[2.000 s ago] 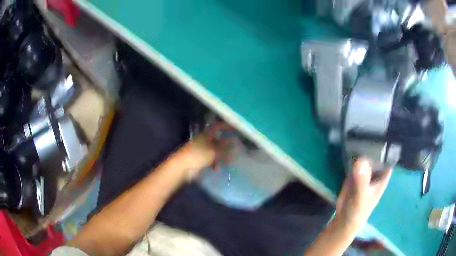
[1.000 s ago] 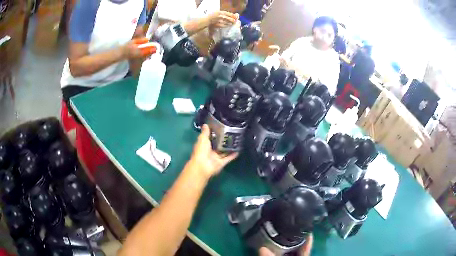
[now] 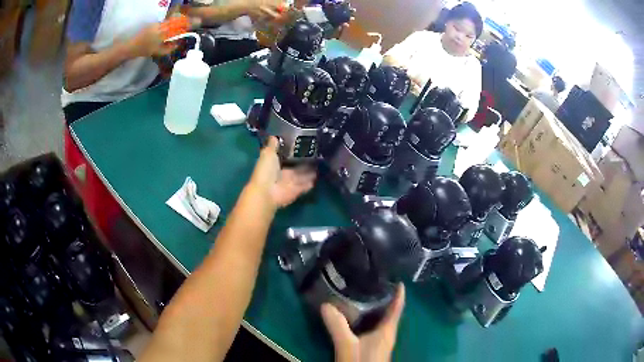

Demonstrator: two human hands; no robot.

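Observation:
Black-and-silver PTZ cameras stand in a cluster on the green table [image 3: 233, 283]. My left hand [image 3: 282, 177] is at the silver base of a camera [image 3: 305, 102] at the cluster's near left. Its thumb touches the base's side and its fingers lie just below the base's front; blur hides whether it grips. My right hand [image 3: 364, 336], cut off by the bottom edge, holds the nearest camera [image 3: 360, 261] by its base, fingers on both sides. That camera is tilted, with its bracket [image 3: 311, 237] sticking out to the left.
A wash bottle [image 3: 186, 92], a white block [image 3: 228, 114] and a crumpled wipe [image 3: 193, 205] are on the table's left. A crate of cameras [image 3: 53, 261] is at lower left. Co-workers are across the table, one near white sheets. Cartons [image 3: 554, 148] stand at the right.
The view has shifted. My left hand and the camera at it have moved farther back among the others. My right hand has moved the near camera leftward and away from me.

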